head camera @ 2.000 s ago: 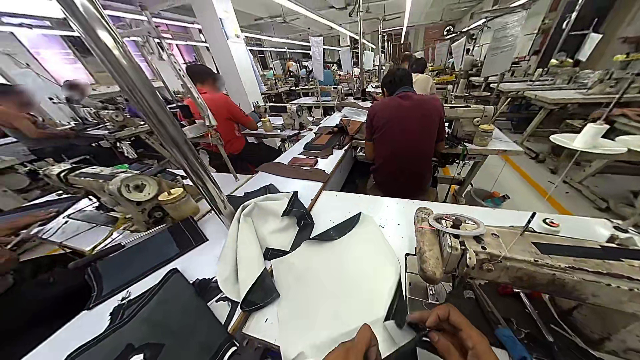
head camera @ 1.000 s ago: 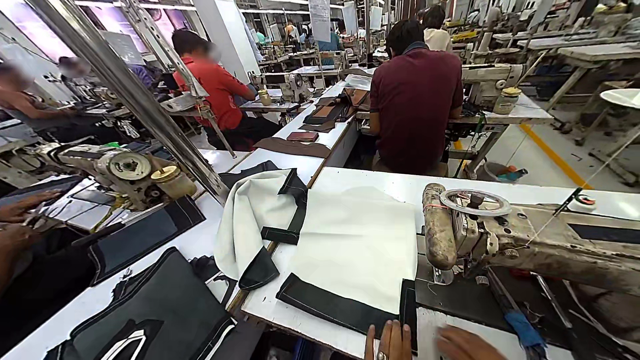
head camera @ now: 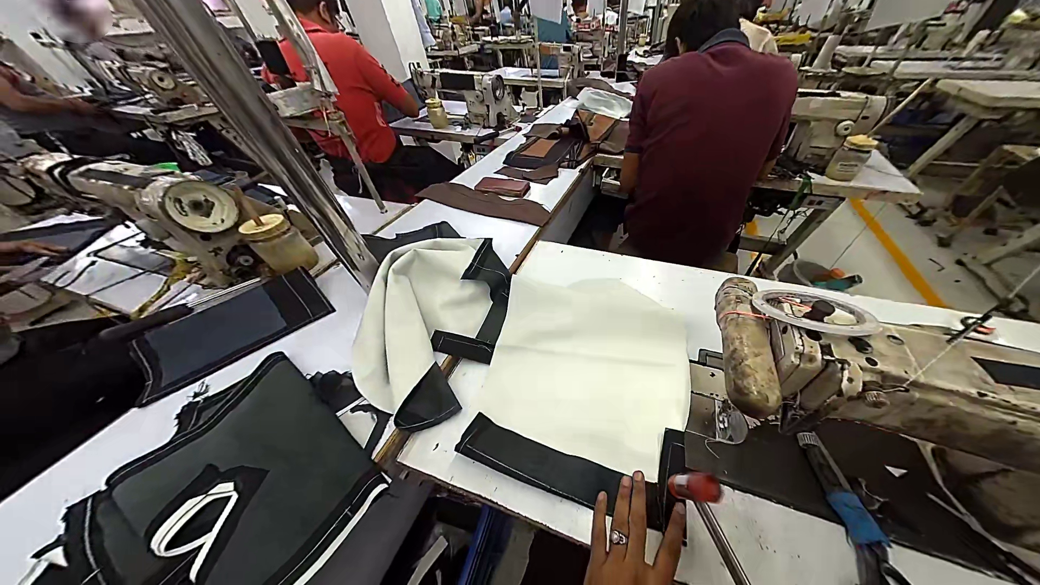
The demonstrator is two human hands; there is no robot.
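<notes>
My left hand (head camera: 634,532), with a ring on one finger, lies flat with fingers spread on the dark stitched border (head camera: 561,471) of a pale off-white panel (head camera: 593,366). Just beyond its fingertips is the blurred red end of a metal-shafted tool (head camera: 696,487), by the dark strip at the panel's lower right corner. The shaft runs down out of the frame; my right hand is not in view. A folded pale piece with dark edging (head camera: 422,317) lies left of the panel. A dark stitched piece with a white loop (head camera: 268,479) lies at the lower left.
A worn sewing machine (head camera: 894,357) stands at the right, with a blue-wrapped tool (head camera: 857,516) before it. A shiny metal pole (head camera: 268,138) slants across the left. Another machine (head camera: 162,195) and a jar (head camera: 278,242) stand beyond it. People sit at machines ahead.
Two seconds ago both hands held the panel's edge; now the panel lies flat under my left hand. My right hand has left the view, and the red-ended tool has appeared.
</notes>
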